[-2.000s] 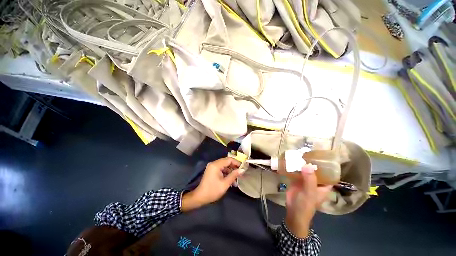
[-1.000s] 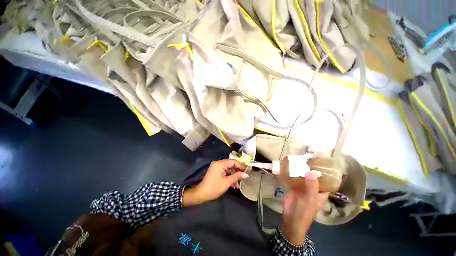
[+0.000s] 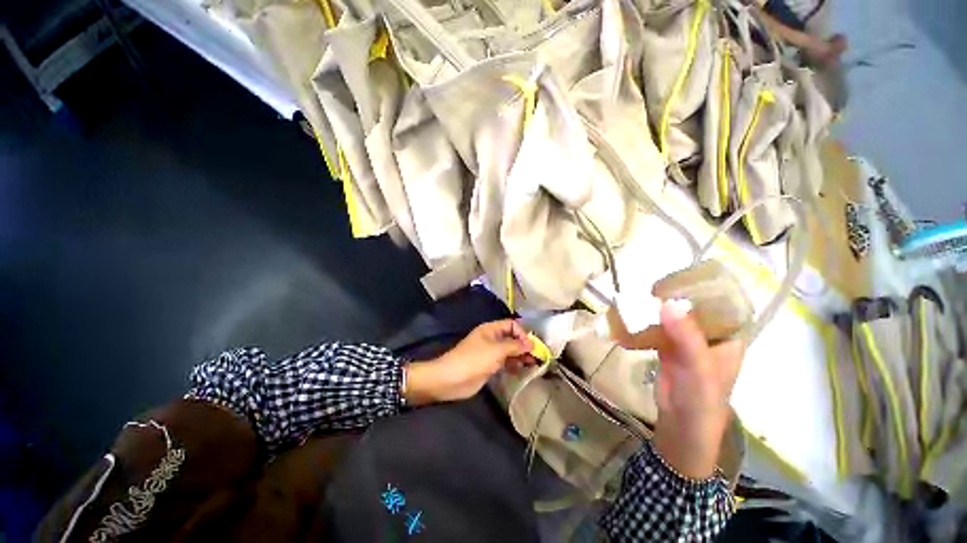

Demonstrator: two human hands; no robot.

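My left hand (image 3: 477, 361) pinches the yellow zipper end (image 3: 541, 347) at the mouth corner of a beige handbag (image 3: 573, 424). The bag lies at the table edge in front of me, a small blue-covered piece on its front. My right hand (image 3: 695, 387) holds a squeeze bottle (image 3: 705, 302) of amber-brown liquid, tilted, with its white label showing. The bottle's pale spout points left toward the yellow end, just above the bag; whether its tip touches cannot be told. The bottle and my right hand hide part of the bag.
Several beige bags (image 3: 456, 159) with yellow edges are heaped on the white table (image 3: 779, 408) ahead and to the left. More yellow-edged pieces (image 3: 891, 382) lie at the right. A blue-rimmed basket (image 3: 935, 240) stands beyond. Another person's hand (image 3: 822, 46) shows at the top right.
The view has turned, so the heap appears farther right. The bottle has lifted and its spout has drawn back from the yellow end. My left hand still pinches the zipper end.
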